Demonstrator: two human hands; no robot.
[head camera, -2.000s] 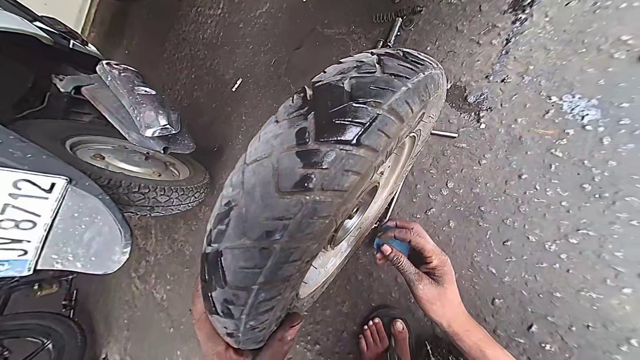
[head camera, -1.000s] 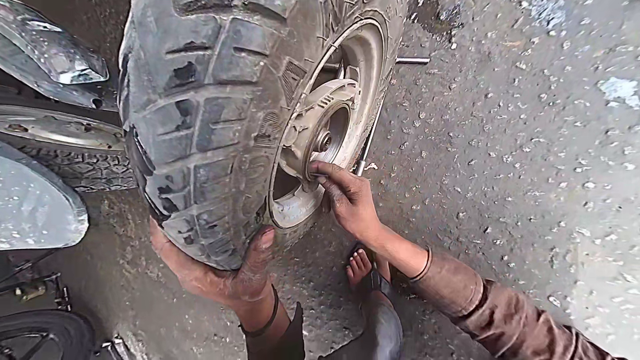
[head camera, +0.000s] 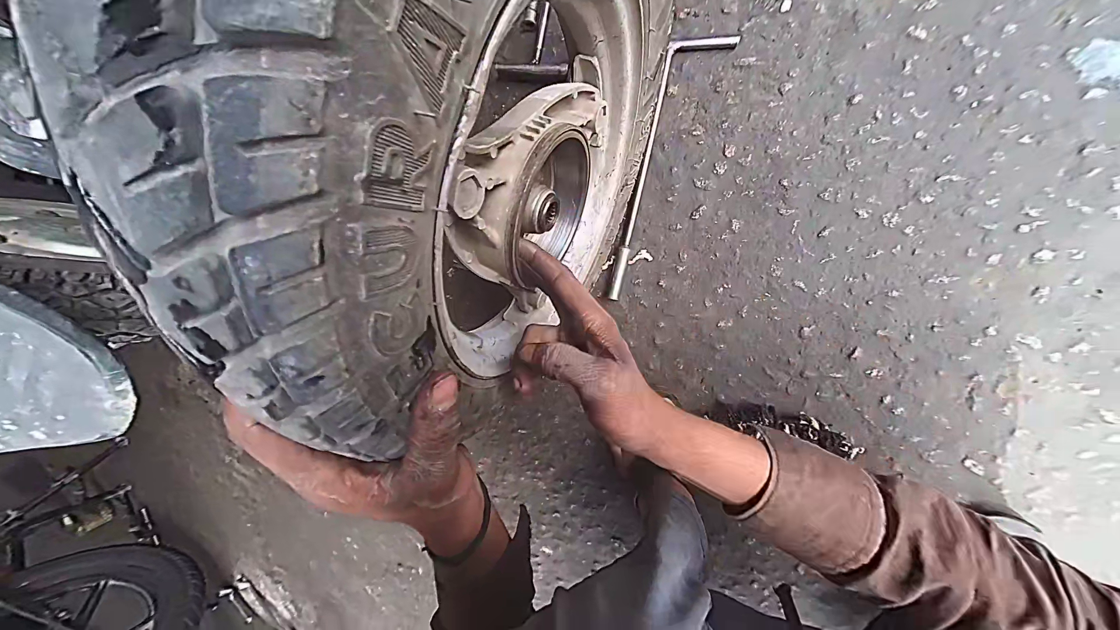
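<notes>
A worn scooter tire (head camera: 271, 201) on a cast metal wheel rim (head camera: 481, 350) fills the left and middle of the view, standing tilted. Low on the tire, my left hand (head camera: 394, 477) grips the tread and sidewall, thumb toward the rim. My right hand (head camera: 586, 354) reaches in from the right; its index fingertip touches the lower edge of the round wheel hub (head camera: 547, 201), with the other fingers curled. A splined opening shows at the hub's centre. Nothing can be seen held in the right hand.
An L-shaped metal wrench (head camera: 647, 149) lies on the rough pavement just right of the wheel. Other metal bars show through the rim. At left are a grey vehicle panel (head camera: 61, 376) and another tire (head camera: 83, 293); a spoked wheel (head camera: 105, 586) is at lower left.
Two seconds ago my right hand held a blue object beside the wheel; it no longer shows. My right hand has since moved to the hub. The wheel now appears closer and more side-on.
</notes>
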